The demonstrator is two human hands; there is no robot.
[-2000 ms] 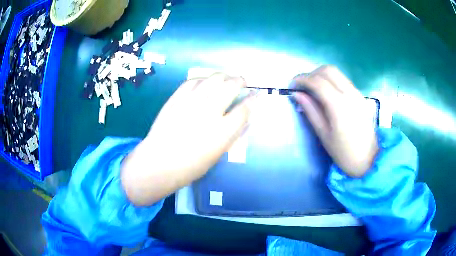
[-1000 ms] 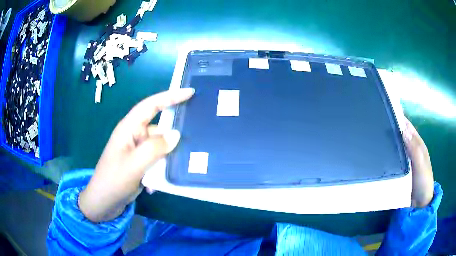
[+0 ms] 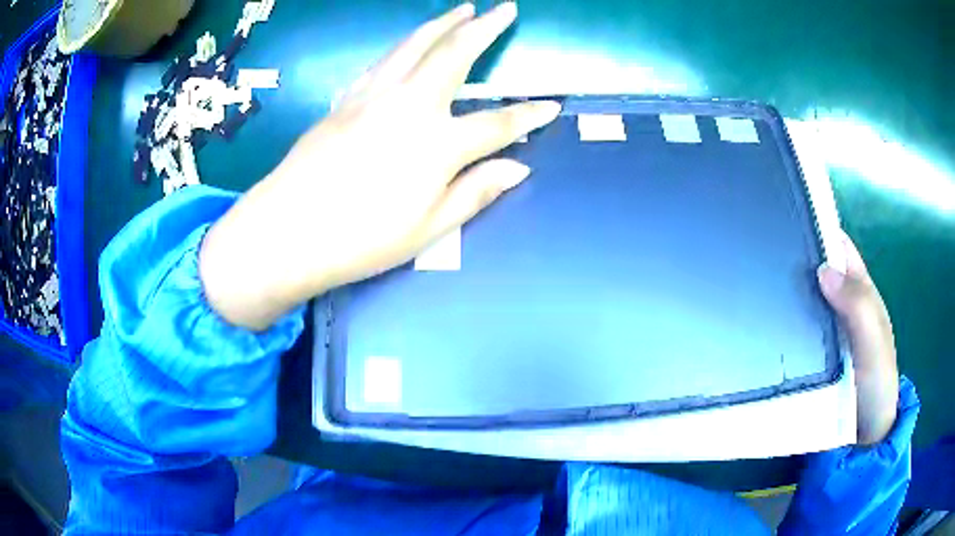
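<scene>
The dark grey-blue panel (image 3: pixel 618 283) lies on its white backing sheet (image 3: pixel 586 438), with white patches (image 3: pixel 601 128) along its top edge and others at its left. My left hand (image 3: pixel 387 168) lies over the panel's upper left, fingers spread, the index fingertip at the middle of the top edge. It hides the small black part's place, so I cannot tell if it touches the part. My right hand (image 3: pixel 865 335) grips the right edge of the panel and sheet, thumb on the rim, other fingers hidden.
A heap of small black and cream parts (image 3: pixel 199 105) lies on the dark-green table (image 3: pixel 649 37) at the upper left. A blue bin (image 3: pixel 73 199) full of black and cream pieces stands at the far left. A yellowish tub (image 3: pixel 126 26) is at the top left corner.
My left hand has moved from the panel's left edge up and right onto its top edge. My right hand still holds the right edge. The panel's left side sits slightly lower and further left in view.
</scene>
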